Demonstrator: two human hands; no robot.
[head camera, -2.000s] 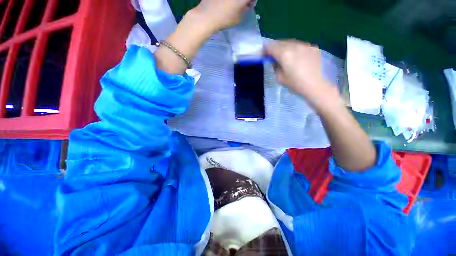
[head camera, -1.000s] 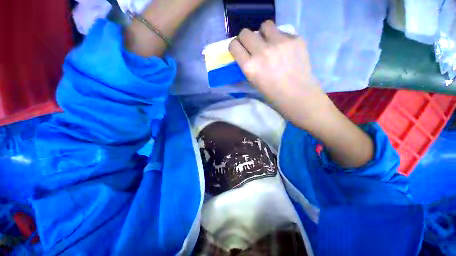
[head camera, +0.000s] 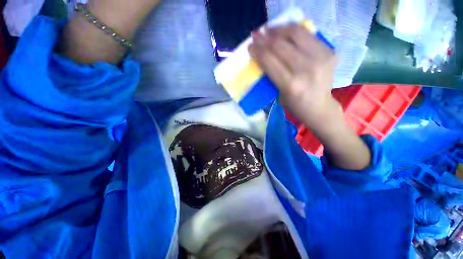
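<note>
The smartphone (head camera: 237, 25) is a black glossy slab on the ribbed mat (head camera: 172, 60), cut off by the top edge. My right hand (head camera: 297, 60) grips the squeegee (head camera: 249, 81), a block with white, yellow and blue bands, just below and right of the phone's near end. The squeegee is tilted; whether it touches the mat is unclear. My left hand is out of the picture past the top edge; only the forearm with a bracelet shows at upper left.
A white and yellowish film pack (head camera: 408, 17) and a shiny crumpled plastic heap (head camera: 436, 43) lie on the green bench (head camera: 381, 63) at upper right. An empty red tray (head camera: 378, 109) is below the bench edge. White crumpled material (head camera: 23, 15) shows at upper left.
The view has shifted down towards my body. My right hand has drawn the squeegee back from the phone and turned it. My left hand has gone out of view since two seconds ago.
</note>
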